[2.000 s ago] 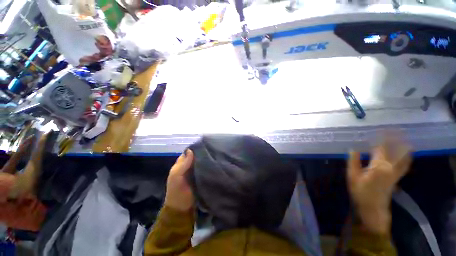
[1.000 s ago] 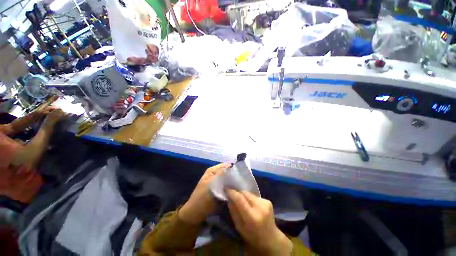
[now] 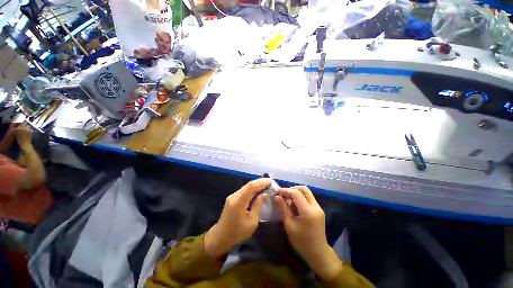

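A small pale fabric piece (image 3: 270,209) with a dark tip at its top is held between both hands, just in front of the table's blue edge. My left hand (image 3: 241,214) pinches it from the left with thumb and fingers. My right hand (image 3: 302,216) pinches it from the right, close beside the left. The fingers hide part of the piece. The white sewing machine (image 3: 371,84) stands behind on the table, its needle area brightly lit, with nothing seen under it.
Dark thread snips (image 3: 415,152) lie on the white table (image 3: 253,121) at right. A smartphone (image 3: 205,108) lies at left, near a grey motor-like box (image 3: 110,84) and clutter. Grey and white fabric (image 3: 109,233) is heaped at lower left. A person's arm (image 3: 28,169) shows at far left.
The large dark piece held two seconds ago is no longer in my left hand. My right hand has come in from the right. Since one second ago, the pale piece is gathered smaller between the fingertips.
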